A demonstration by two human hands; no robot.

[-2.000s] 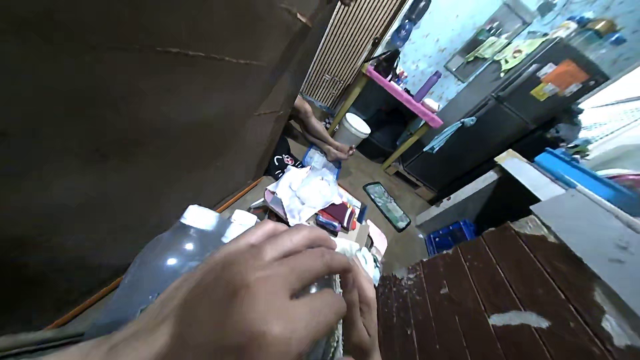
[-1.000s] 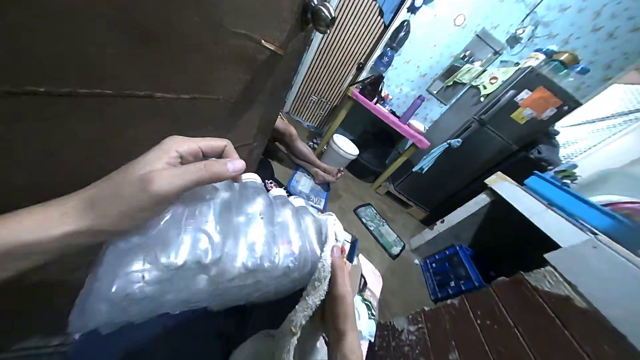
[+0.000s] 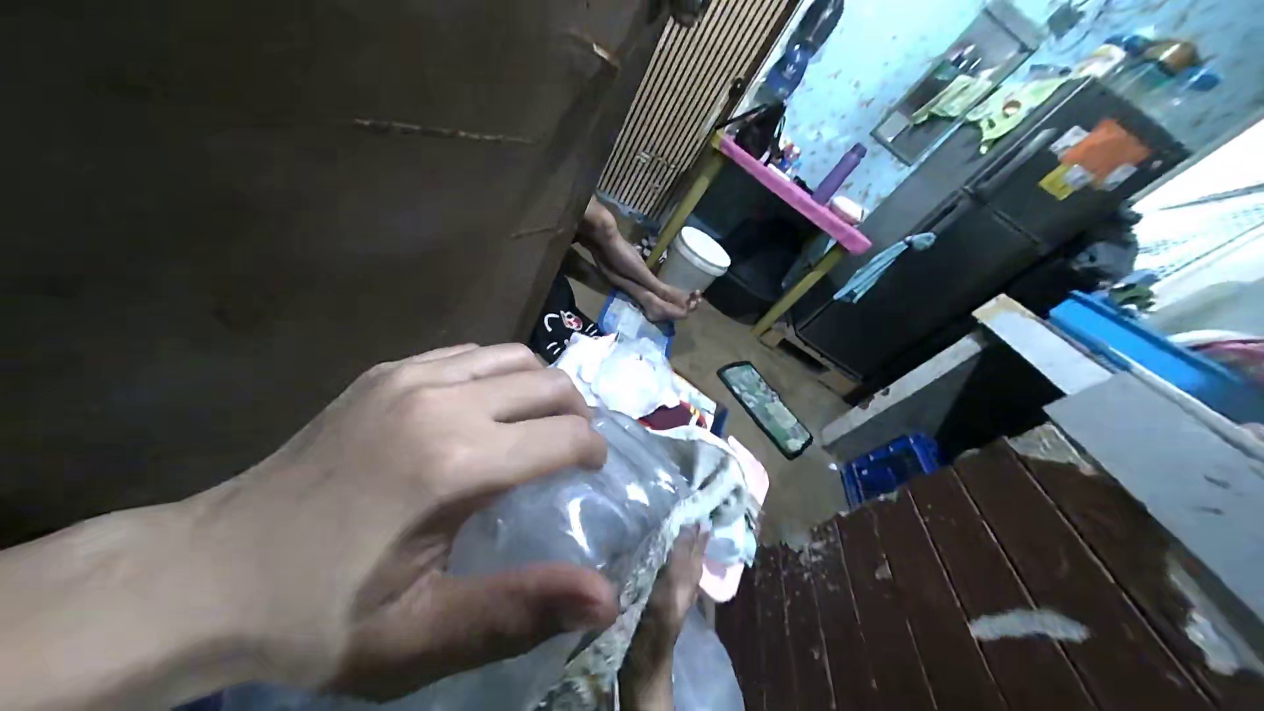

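Observation:
My left hand grips a clear plastic bottle near the bottom centre, its fingers over the top and its thumb along the near side. Along the bottle's right side runs the rough whitish rim of a woven sack. My right hand is at that rim, mostly hidden behind it, with fingers on the sack's edge. More clear plastic shows below, right of my right wrist. The lower part of the bottle is hidden by my left hand.
A dark wooden door stands close on the left; a brown plank panel is at lower right. Beyond are white cloth or plastic, a person's legs, a white bucket, a floor mat and a blue crate.
One second ago my left hand was raised with fingers apart above several clear bottles in a row. Now it is lower and closed on a bottle at the sack's rim.

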